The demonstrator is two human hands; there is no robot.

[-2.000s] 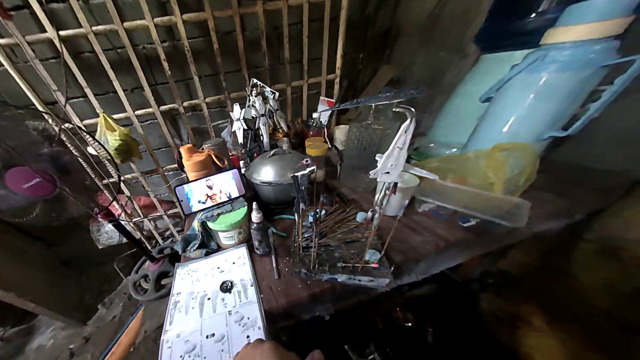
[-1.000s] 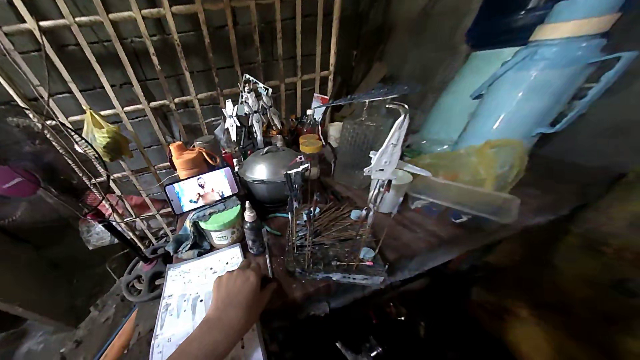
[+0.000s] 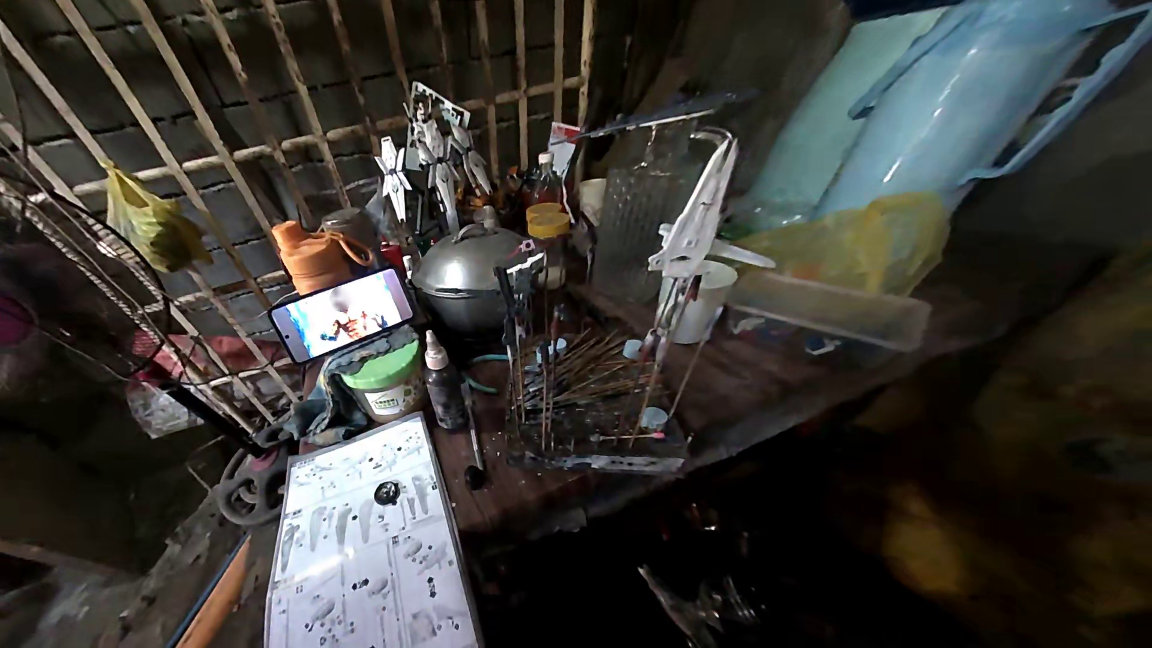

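Observation:
Neither of my hands shows at this moment. A printed sheet of part drawings point(image 3: 360, 549) lies at the table's near left, with a small round black item point(image 3: 387, 492) on it. Right of it stand a dark dropper bottle point(image 3: 445, 387) and a thin tool with a dark tip point(image 3: 474, 459). A rack point(image 3: 594, 461) holds many thin sticks; white model parts point(image 3: 697, 216) are raised on sticks at its right. A white model robot point(image 3: 436, 157) stands at the back.
A lit phone point(image 3: 342, 315) leans by an orange bottle point(image 3: 315, 256), behind a green-lidded tub point(image 3: 387, 373). A lidded metal pot point(image 3: 468, 279) sits mid-table. Farther right are a white cup point(image 3: 702, 306), a clear plastic tray point(image 3: 828, 310) and blue water jugs point(image 3: 972, 108). Metal bars stand behind.
A hand that reached over the printed sheet one second ago has gone out of view. The small round black item lies on the sheet in both the oldest frame and now.

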